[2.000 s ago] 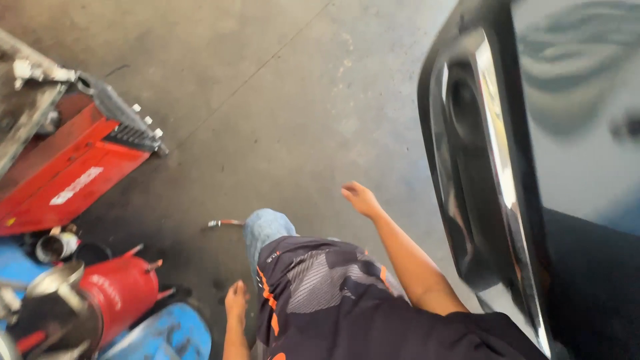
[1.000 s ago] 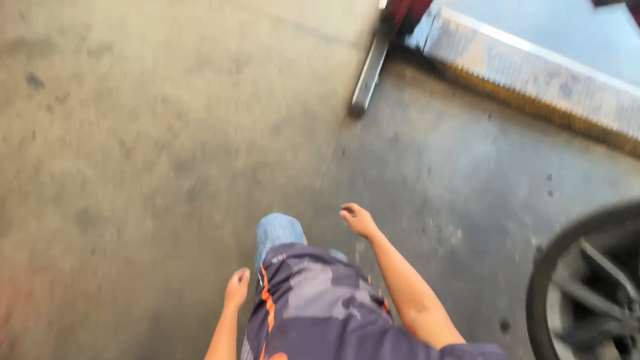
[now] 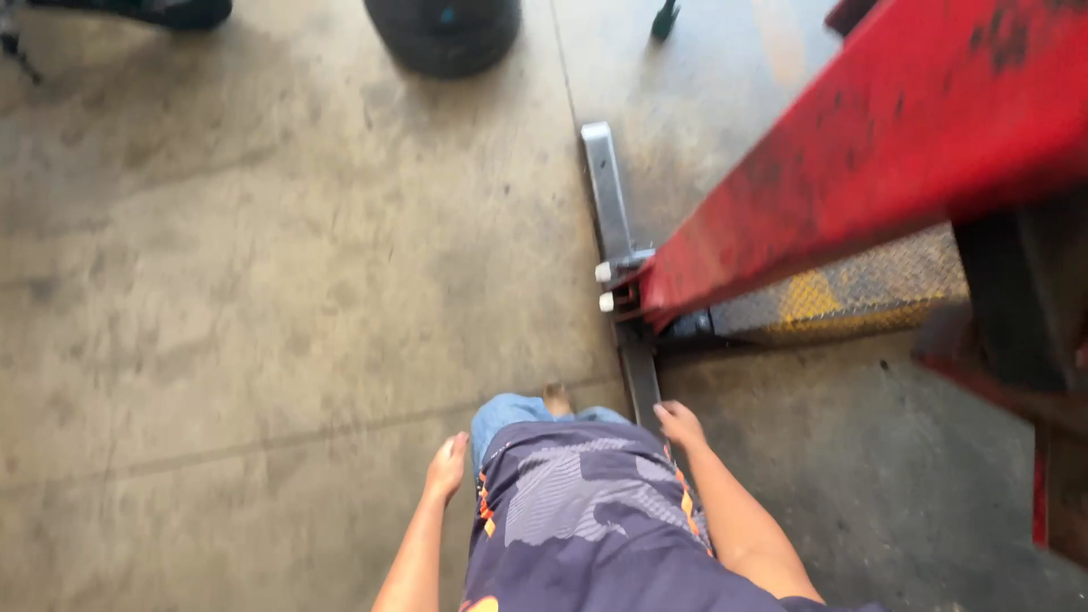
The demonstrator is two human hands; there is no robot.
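Note:
My left hand (image 3: 446,467) hangs beside my left hip, its fingers loosely curled and nothing seen in it. On the other side, my right hand (image 3: 680,425) is at hip height, with its fingers bent and no object visible in them. In the view it overlaps the edge of a grey metal base beam (image 3: 639,370) on the floor; whether they touch cannot be told, though the beam looks well below. A red steel post (image 3: 816,187) rises from that beam on the right. My legs in blue jeans (image 3: 508,412) show under a dark patterned shirt.
Right of the beam runs a diamond-plate metal ramp (image 3: 892,272) with worn yellow paint. A black round container or tire (image 3: 446,38) stands on the concrete floor ahead. Dark objects lie at the top left, and a small dark green thing (image 3: 665,21) is at the top.
The view has moved on across the floor a lot; the car wheel is out of sight and the red post now looms large at the right. Both hands stay low at my sides.

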